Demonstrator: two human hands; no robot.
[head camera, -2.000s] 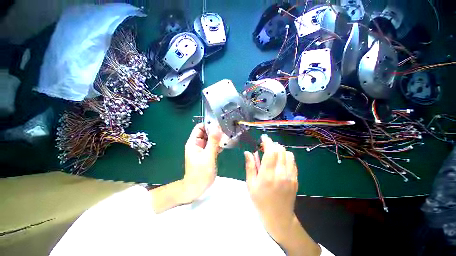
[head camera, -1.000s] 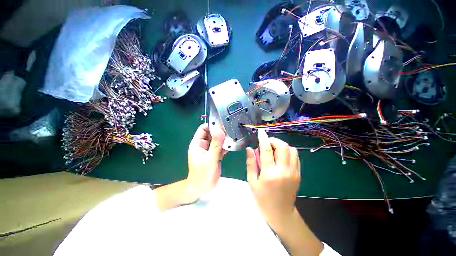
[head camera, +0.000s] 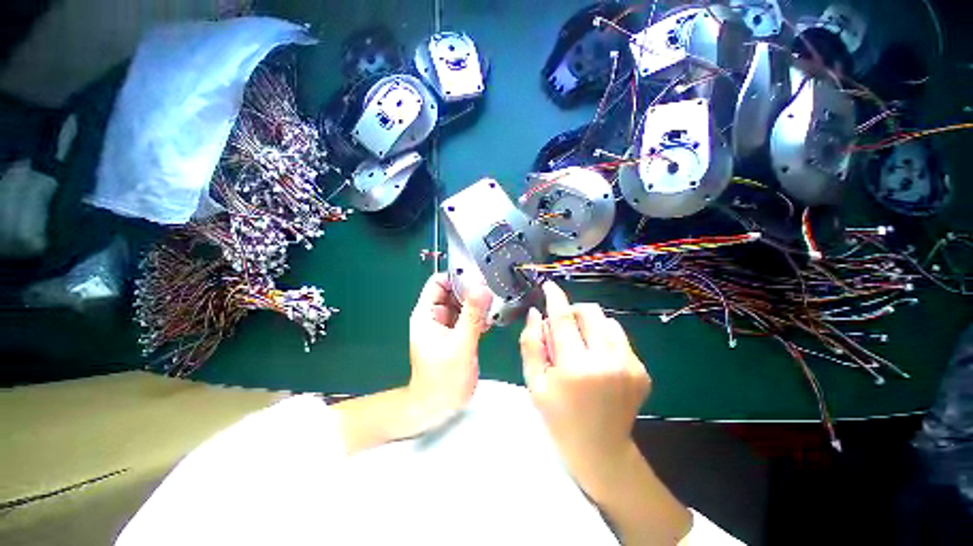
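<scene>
My left hand (head camera: 446, 336) holds a silver cover (head camera: 485, 219) by its lower left edge, above the green bench. A cable of red, yellow and other wires (head camera: 651, 247) comes out of a dark hole in the cover and points right. My right hand (head camera: 581, 357) is at the cover's lower right, fingers bent beside the hole. Something dark shows at its fingertips; I cannot tell whether it is a tool. A rounded silver cover with wires (head camera: 577, 211) lies just behind, partly hidden.
Fitted silver covers (head camera: 674, 160) are piled at the right, with a loose harness pile (head camera: 790, 299) below them. Several silver covers (head camera: 393, 115) lie at back left. Bundled harnesses (head camera: 261, 213) and a plastic bag (head camera: 160, 117) lie at left. Cardboard (head camera: 139, 437) is at lower left.
The wire cable now slants up to the right more than before. The cover has tilted slightly. My right hand's fingers have moved closer to the wire hole than two seconds ago.
</scene>
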